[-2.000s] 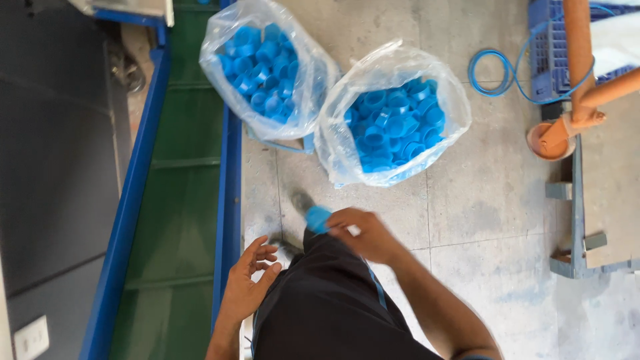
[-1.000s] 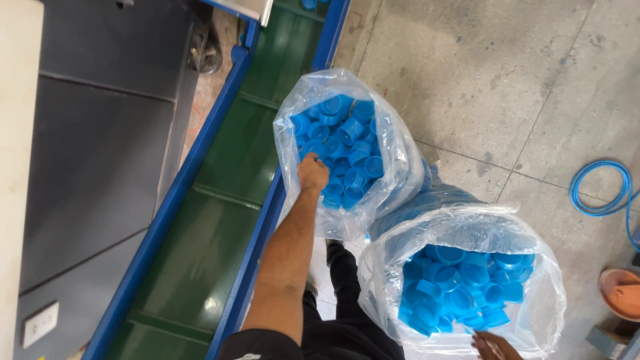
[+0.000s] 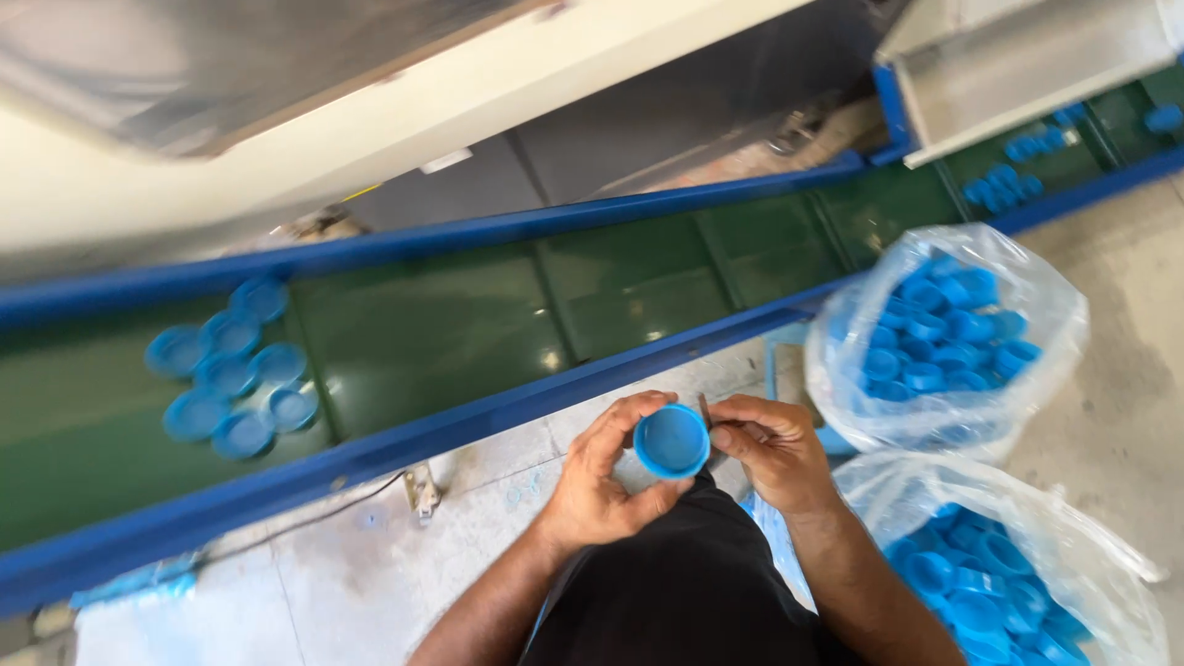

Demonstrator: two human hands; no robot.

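Observation:
A round blue plastic cap (image 3: 672, 441) is held in my left hand (image 3: 606, 476), its open side facing up. My right hand (image 3: 772, 450) is at the cap's right edge and pinches a thin dark blade-like tool (image 3: 705, 413) between thumb and fingers. Both hands are over my lap, in front of the conveyor. To the right, a clear plastic bag (image 3: 1054, 305) holds many blue caps (image 3: 962, 356), and a second clear bag (image 3: 1101, 546) of blue caps stands below it.
A green conveyor belt (image 3: 444, 324) with blue side rails (image 3: 398, 437) crosses the view. Several blue caps (image 3: 227, 370) lie on its left part, more near a metal chute (image 3: 1027, 74) at upper right. A cream machine housing (image 3: 305, 157) is behind.
My left hand has left the upper bag and now holds a cap. Both hands have come together over my lap. The view has turned strongly toward the conveyor, where a group of caps shows at left.

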